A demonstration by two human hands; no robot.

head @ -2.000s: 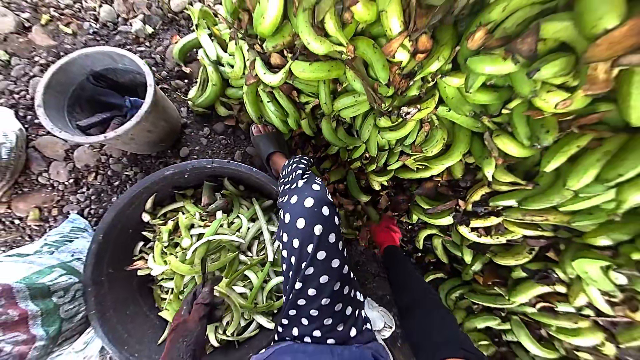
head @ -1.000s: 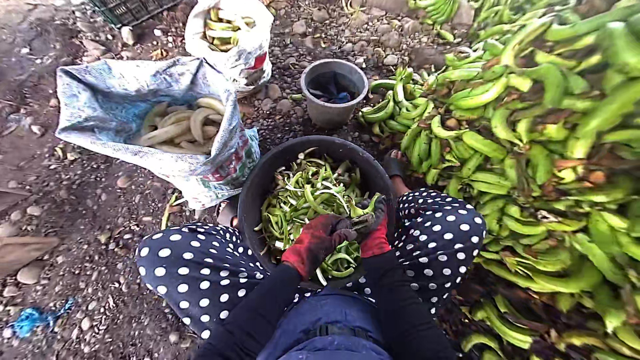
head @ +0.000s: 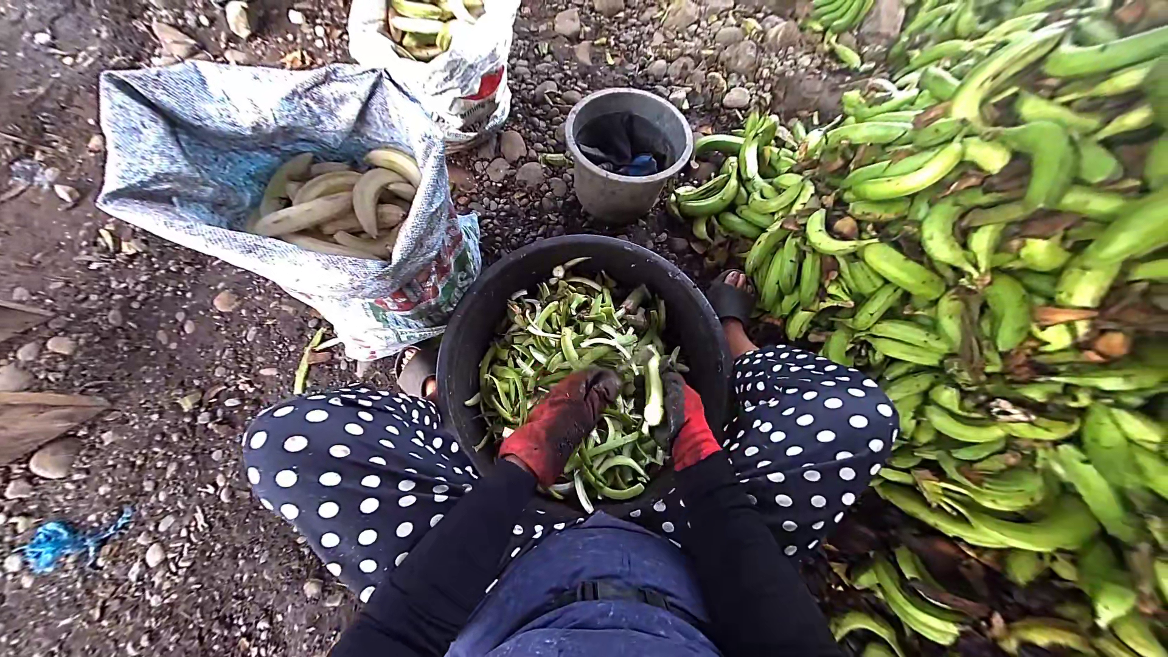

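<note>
A wide black tub (head: 461, 365) between my legs holds a heap of green peels (head: 538, 338). Over the peels, my left hand (head: 568, 415), in a red and dark glove, has its fingers curled; whether it grips anything is unclear. My right hand (head: 684, 418), gloved alike, is shut on a partly peeled green banana or plantain (head: 653, 391), its pale flesh showing toward the left hand. To the upper left, an open woven sack (head: 246, 119) contains peeled fruit (head: 319, 203). Unpeeled green bananas or plantains (head: 912, 265) are piled at the right.
Beyond the tub stands a grey bucket (head: 620, 196) with dark cloth inside. A second white sack (head: 474, 78) holds fruit at the top. Stones and dark soil surround the tub, with blue twine (head: 68, 540) at the lower left. My sandalled feet flank the tub.
Two seconds ago my right hand was at the pile; it is now over the tub. Since one second ago my hands have moved apart, and a pale strip of fruit shows between them.
</note>
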